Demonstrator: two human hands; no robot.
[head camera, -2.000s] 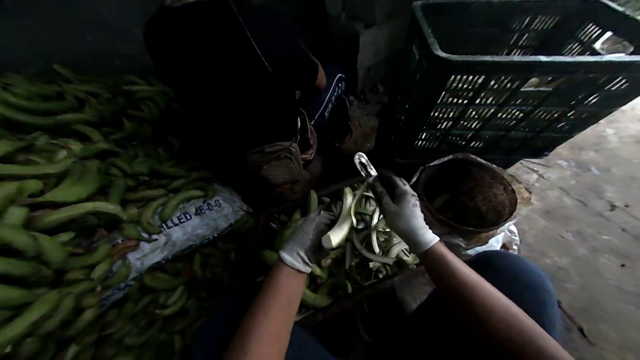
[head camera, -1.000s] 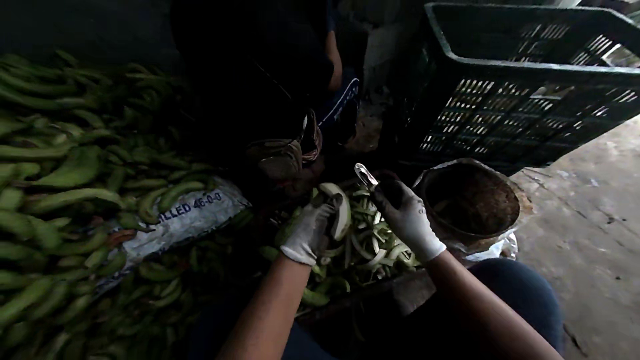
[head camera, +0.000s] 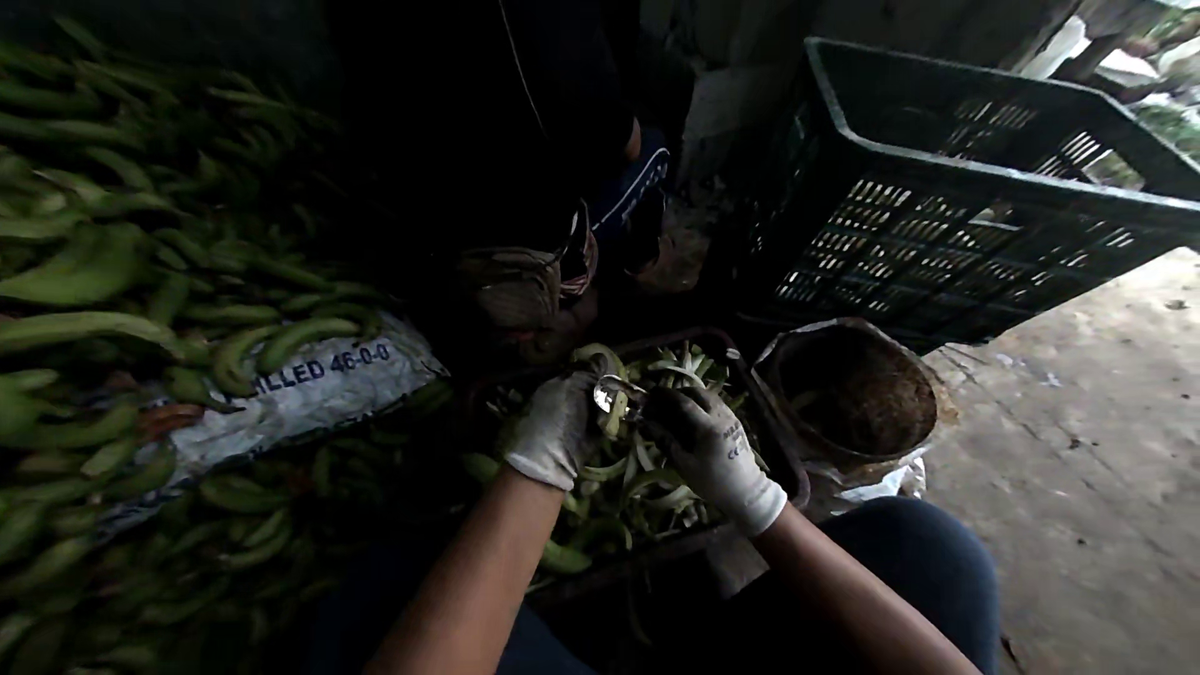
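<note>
My left hand (head camera: 555, 427), in a white work glove with dark fingers, is closed around a green banana or plantain (head camera: 598, 358), most of it hidden by the glove. My right hand (head camera: 698, 441), gloved the same way, grips a metal peeler (head camera: 614, 392), its shiny head against the fruit between the hands. Under both hands lies a dark tray (head camera: 792, 459) with pale and green peel strips (head camera: 656, 478) and some green fruit (head camera: 564, 558) at its near left.
Piles of green bananas or plantains (head camera: 84, 328) cover the left side, partly on a printed white sack (head camera: 309, 394). A rusty bucket (head camera: 848, 389) stands right of the tray, with a dark green plastic crate (head camera: 994, 169) behind it. Another person (head camera: 525, 122) in dark clothes sits ahead.
The peeler was raised away from the fruit one second ago; my right hand has brought it down and left, onto the fruit. A pale peeled fruit showed in my left hand before.
</note>
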